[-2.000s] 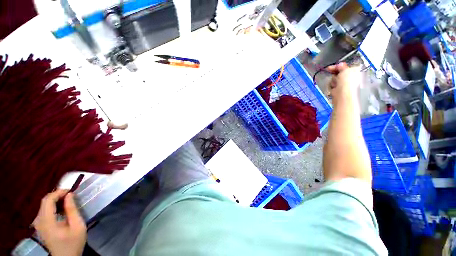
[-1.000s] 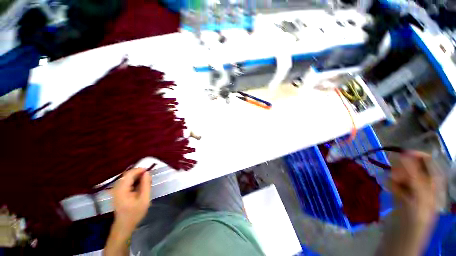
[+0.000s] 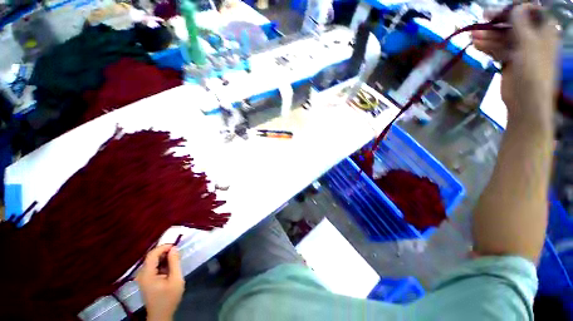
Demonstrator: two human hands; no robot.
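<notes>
A large bundle of dark red strips [image 3: 119,200] lies across the left of the white table, its cut ends pointing right. My left hand [image 3: 161,276] is at the table's front edge, its fingers pinching a narrow dark strip [image 3: 178,239] whose end sticks up past the fingertips. My right hand [image 3: 518,47] is raised high at the upper right, blurred, and holds a dark red strap [image 3: 422,89] that hangs down towards the blue crate. Whether my right hand also holds a tool cannot be told.
The blue crate [image 3: 453,188] with a maroon pile [image 3: 411,197] stands right of the table. Orange and black snips [image 3: 275,134] lie by the sewing machine [image 3: 301,57]. Yellow-handled scissors [image 3: 364,99] lie at the table's far end. A white panel [image 3: 338,258] is near my lap.
My right hand has risen from beside the crate to the upper right, lifting the strap into a long slanting line. My left hand still pinches a strip at the table edge. The camera view has shifted.
</notes>
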